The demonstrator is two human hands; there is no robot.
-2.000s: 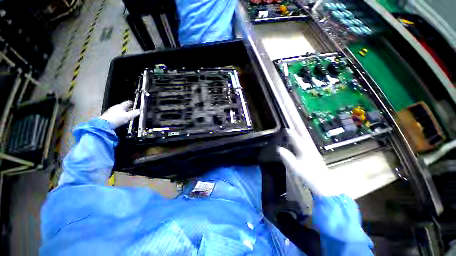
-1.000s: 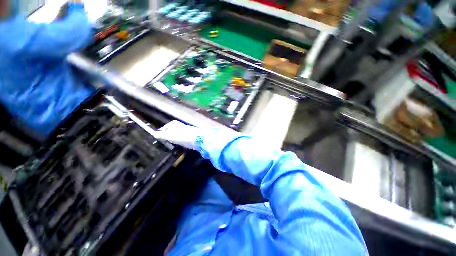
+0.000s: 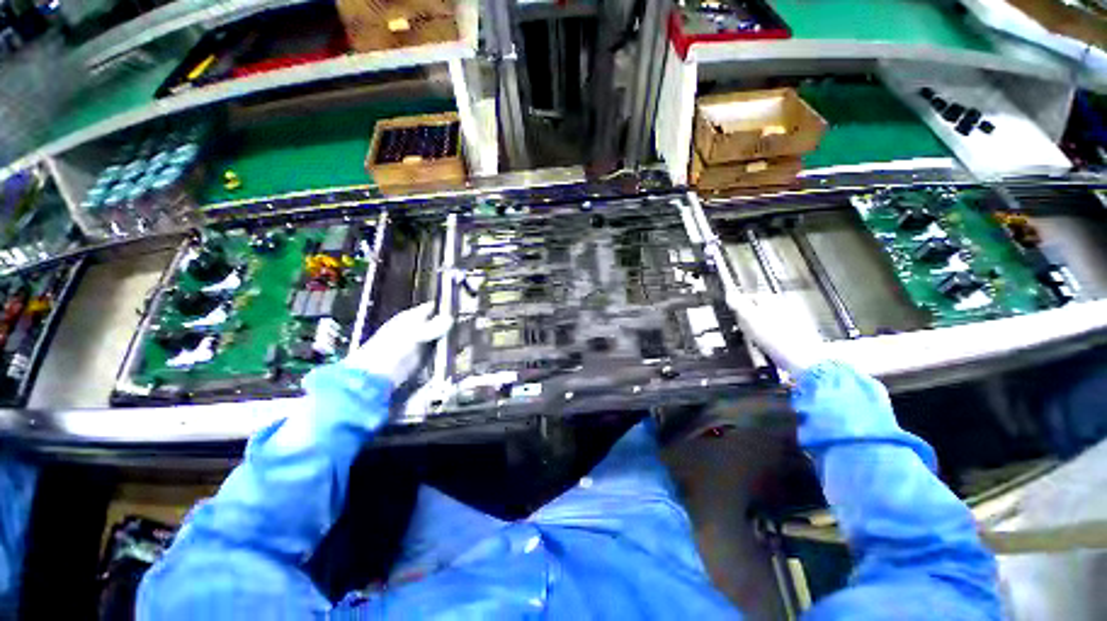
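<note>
An empty dark carrier (image 3: 583,303) with pale side bars lies level over the conveyor line in front of me, its front edge at the metal rail. My left hand (image 3: 407,340), white-gloved, holds its left side bar. My right hand (image 3: 771,330), white-gloved, is at its right side bar with the fingers on the edge. The fingertips are partly blurred. A green circuit board (image 3: 249,303) in a carrier lies just left of it.
Another green circuit board (image 3: 953,255) lies on the line to the right. The metal conveyor rail (image 3: 923,354) runs along the front. Green-matted shelves behind hold a carton of black parts (image 3: 416,148), an open brown carton (image 3: 755,126) and small black components (image 3: 957,112) on white.
The carrier has moved from the black bin at my side onto the line, between the loaded boards. The view has turned to face the line, and both hands are now at the carrier's sides.
</note>
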